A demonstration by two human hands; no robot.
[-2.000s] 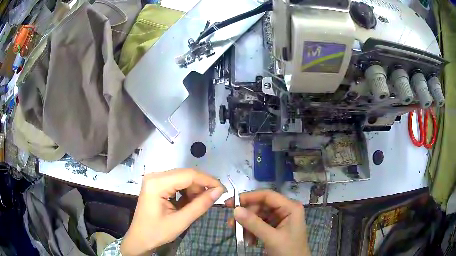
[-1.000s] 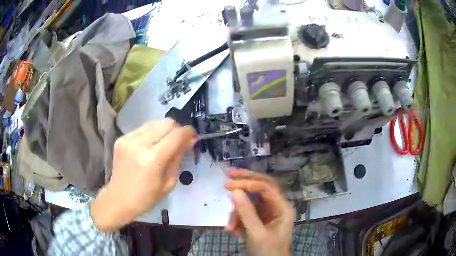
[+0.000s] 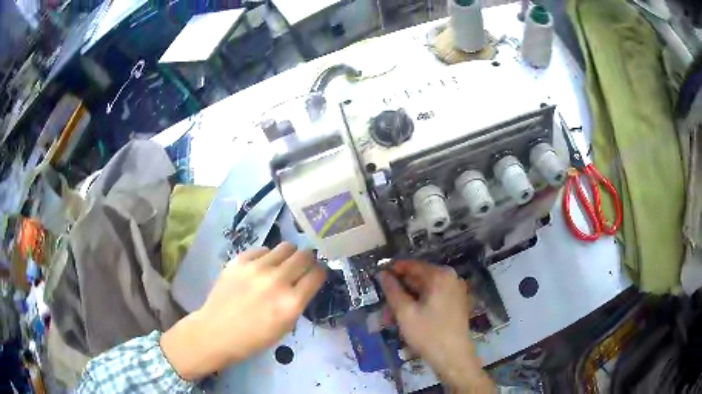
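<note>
The cream-white overlock machine (image 3: 446, 115) stands in front of me, its front looper area dark and open below the tension dials (image 3: 473, 192). My left hand (image 3: 250, 308) is at the left of the machine head, fingers bent down beside the needle area (image 3: 358, 281); the fingertips are partly hidden. My right hand (image 3: 431, 312) is under the head, right of the needle area, thumb and fingertips close together. No tweezers or thread can be made out in either hand. The presser arm (image 3: 250, 208) is swung out left over the silver side plate (image 3: 208, 223).
Grey-brown garment pieces (image 3: 115, 231) and an olive piece (image 3: 185, 223) lie left. Red-handled scissors (image 3: 591, 202) lie right of the machine, beside a long olive strip (image 3: 639, 154). Thread cones (image 3: 466, 27) stand behind. A blue pad (image 3: 371, 346) is at the front.
The view has shifted and shows more behind the machine. The tweezers seen in my left hand no longer show. My right hand has moved up from the front edge to the machine.
</note>
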